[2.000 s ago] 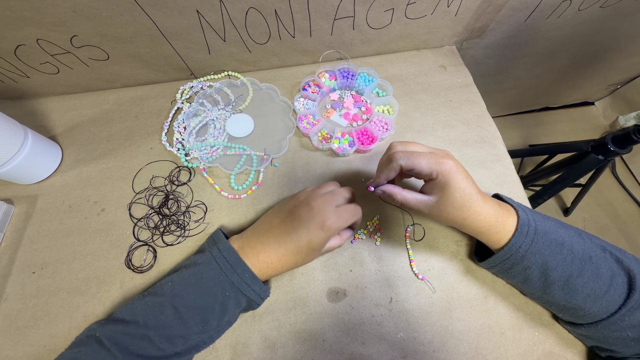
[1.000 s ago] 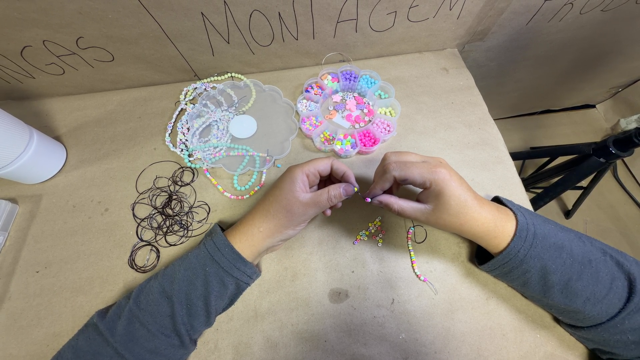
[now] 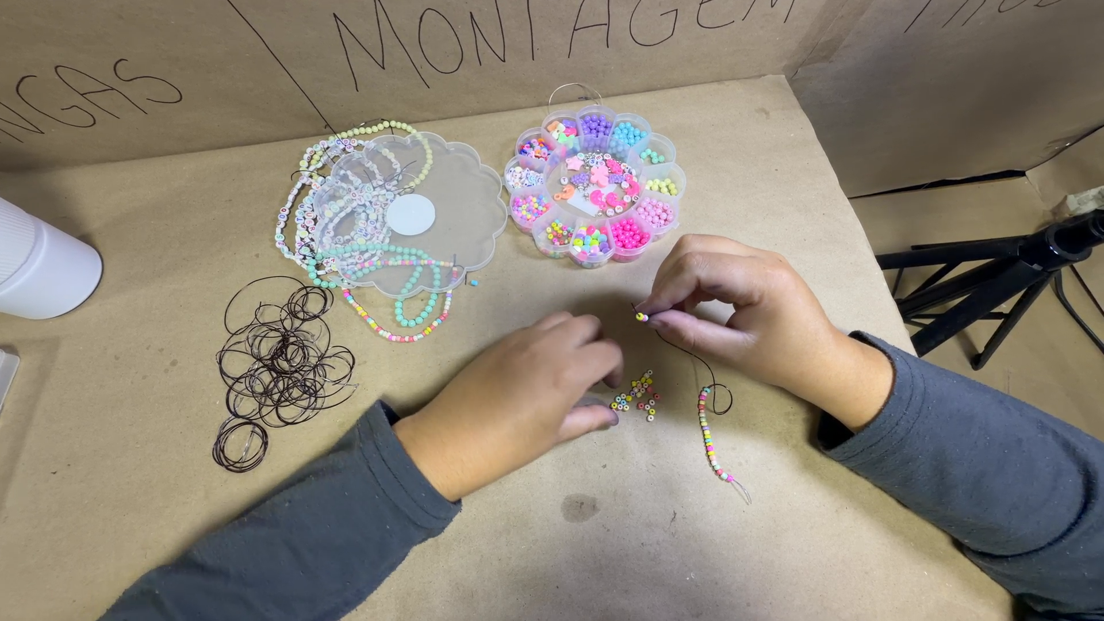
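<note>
My right hand (image 3: 742, 306) pinches a dark cord near its end, with a small yellow bead (image 3: 641, 316) at the fingertips. From there the dark cord (image 3: 712, 375) loops down to a strand of small multicoloured beads (image 3: 708, 435) lying on the paper-covered table. My left hand (image 3: 526, 388) is beside a little pile of loose beads (image 3: 636, 395), thumb and fingers apart, with nothing seen between them. Behind the hands stands a flower-shaped clear bead box (image 3: 623, 250), its compartments holding beads sorted mostly by colour.
A scalloped clear lid (image 3: 470, 216) lies at the back, with several bead strands (image 3: 302, 216) under and around it. Coils of dark cord (image 3: 285, 358) rest at the left. A white bottle (image 3: 52, 267) is at the left edge; a black tripod (image 3: 1000, 259) stands beyond the table's right side.
One second ago both hands were close together at the cord's end. My left hand has since moved down and left to the loose beads, and my right hand still holds the cord.
</note>
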